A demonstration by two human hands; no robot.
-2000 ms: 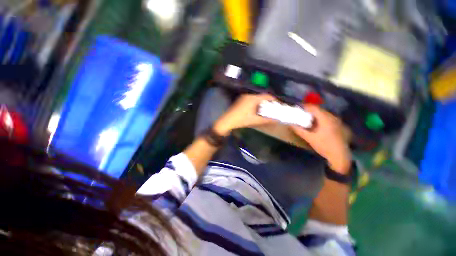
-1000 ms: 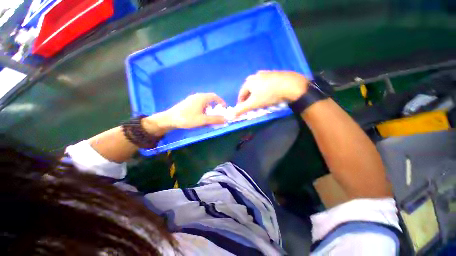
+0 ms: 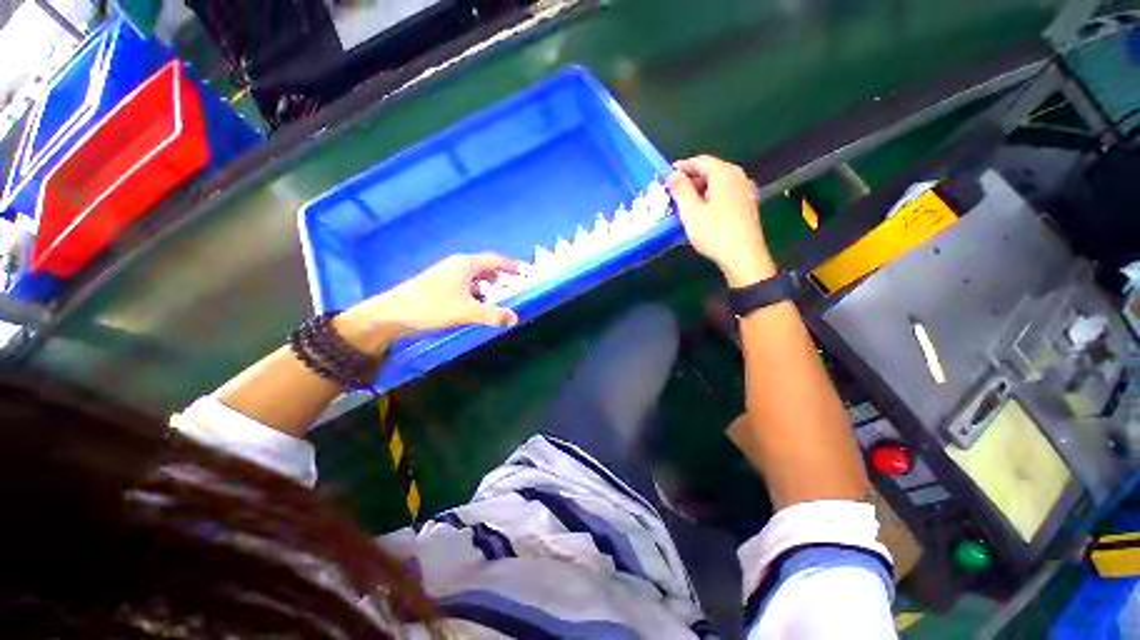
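Observation:
A blue tote (image 3: 328, 273) lies tilted across the view on the green belt. A row of several small white charger housings (image 3: 581, 250) stands along its near inner wall, with small points upward. My left hand (image 3: 438, 295) is at the row's left end, fingertips against the housings and thumb over the near rim. My right hand (image 3: 721, 215) is at the tote's right corner, by the row's right end, with thumb and fingers closed at the rim. The exact contact under its fingertips is hidden.
The belt (image 3: 188, 275) runs behind the tote. A red bin (image 3: 119, 175) is at upper left. At right are the machine bed (image 3: 894, 294) with a small white strip (image 3: 928, 351), a pale yellow pad (image 3: 1015, 469), the red emergency stop (image 3: 890, 459) and a green start button (image 3: 971, 554).
Two seconds ago my hands held a white row before the machine. One second ago both were close together at the tote's near wall. Now they are apart, my right hand at its right corner.

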